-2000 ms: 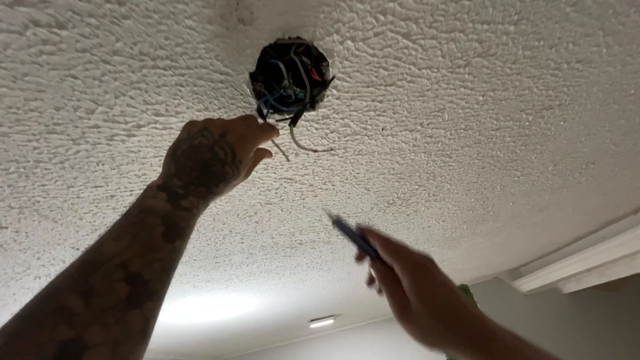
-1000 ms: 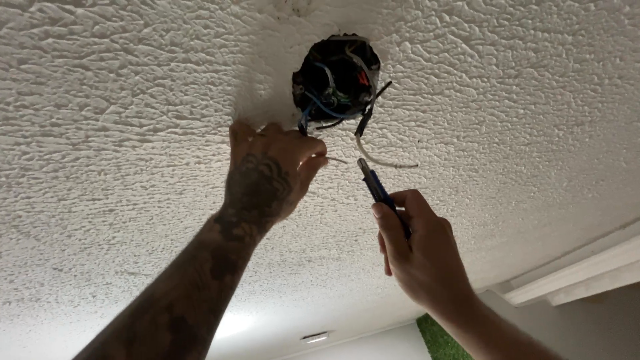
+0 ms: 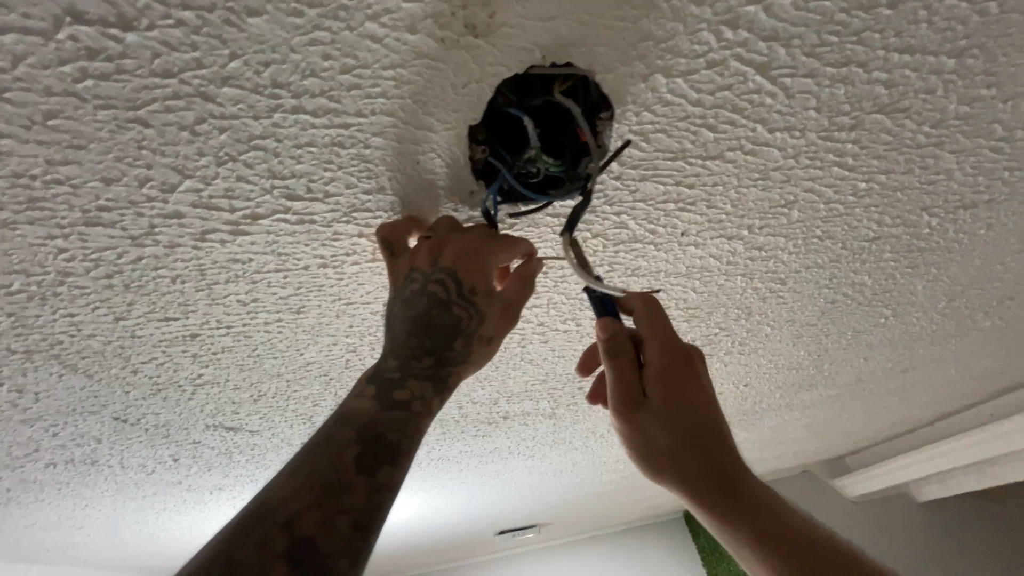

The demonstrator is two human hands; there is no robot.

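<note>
Overhead, a round ceiling electrical box (image 3: 544, 132) holds a tangle of blue, white, green and dark wires. My left hand (image 3: 456, 296) is just below its left edge, thumb and forefinger pinched on a thin wire whose end (image 3: 552, 258) sticks out to the right. A white wire (image 3: 588, 276) hangs from a dark-sheathed part (image 3: 578, 212) at the box's lower right and curves right. My right hand (image 3: 656, 376) grips a blue-handled tool, seemingly a utility knife (image 3: 602, 302), pointing up behind or against the white wire; its tip is hard to make out.
Textured white ceiling (image 3: 240, 240) surrounds the box. A short dark wire end (image 3: 616, 156) juts out at the box's right. A small fixture (image 3: 518, 531) is on the far ceiling, white moulding (image 3: 936, 456) at the right, and a green panel (image 3: 708, 548) at the bottom.
My right hand has brought the blue tool up from lower right to the hanging wires. My left hand remains by the box's lower left. The view has shifted somewhat.
</note>
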